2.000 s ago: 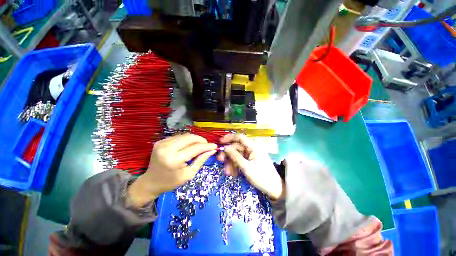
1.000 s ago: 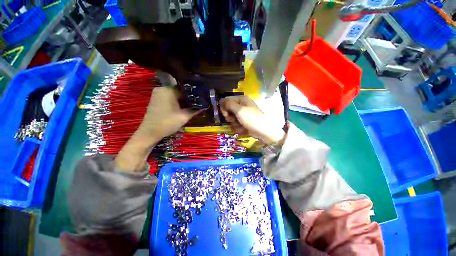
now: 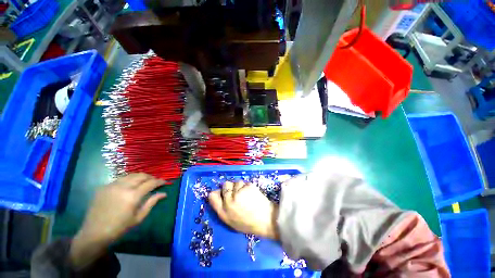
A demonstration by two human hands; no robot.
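My left hand, slightly blurred, is at the lower end of the large pile of red leads, thumb and fingers apart, fingertips by the lowest leads. My right hand reaches into the shallow blue tray, its fingertips down among loose silvery terminals; whether it pinches one is hidden. A smaller row of red leads lies between the tray and the yellow press base. The die block sits under the dark press head, with no hand at it.
A deep blue bin stands at left with black and red leads and a white roll. A red-orange bin stands on white paper right of the grey upright. Blue bins are at far right, beside the green bench top.
Both hands have left the press die. My left hand has come down to the pile's near end, my right hand down into the tray. Two seconds ago they were together above the tray.
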